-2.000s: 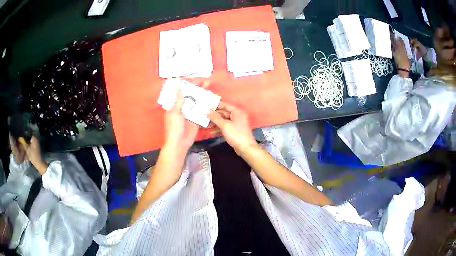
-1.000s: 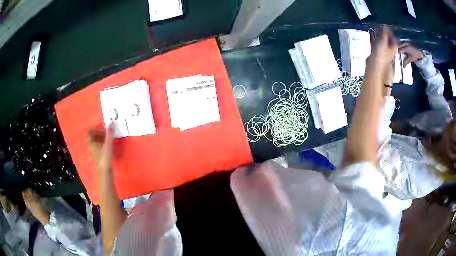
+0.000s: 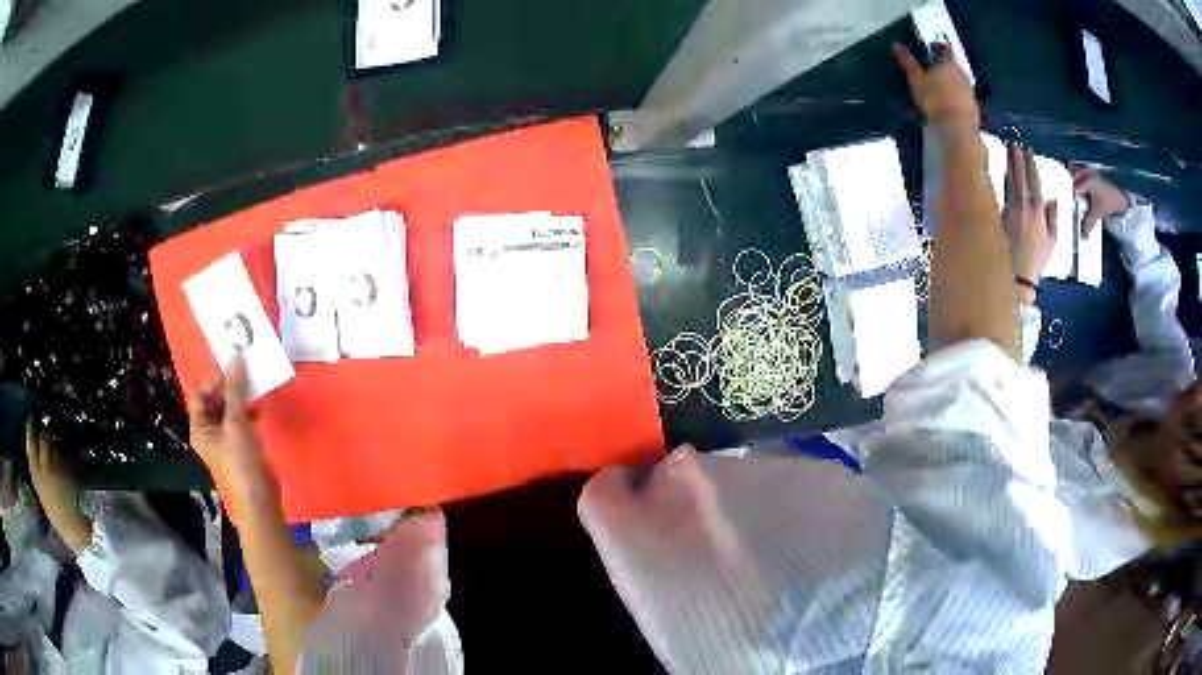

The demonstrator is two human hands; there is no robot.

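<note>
My left hand (image 3: 227, 409) holds a single white leaflet (image 3: 222, 298) with a dark round mark, tilted over the left part of the red mat (image 3: 461, 435). Just right of it lie two adjoining leaflet piles (image 3: 345, 251) with round marks. A pile of text-side leaflets (image 3: 521, 290) lies farther right on the mat. My right arm is stretched far to the upper right. My right hand (image 3: 931, 77) is over the belt, fingers apart, at the near end of a dark item with a white card (image 3: 939, 27). Whether it touches the item is unclear.
Cream rubber bands (image 3: 769, 356) and bundled leaflet stacks (image 3: 863, 211) lie right of the mat. Glossy black parts (image 3: 99, 350) lie left. A pale metal post (image 3: 751, 53) stands behind. Another person's hands (image 3: 1032, 218) work beyond my right arm. Spaced items (image 3: 398, 33) sit on the belt.
My hands have parted from the leaflet held between them earlier. My right hand has moved far right to the belt. My left hand has moved left and now holds one leaflet. The view has shifted.
</note>
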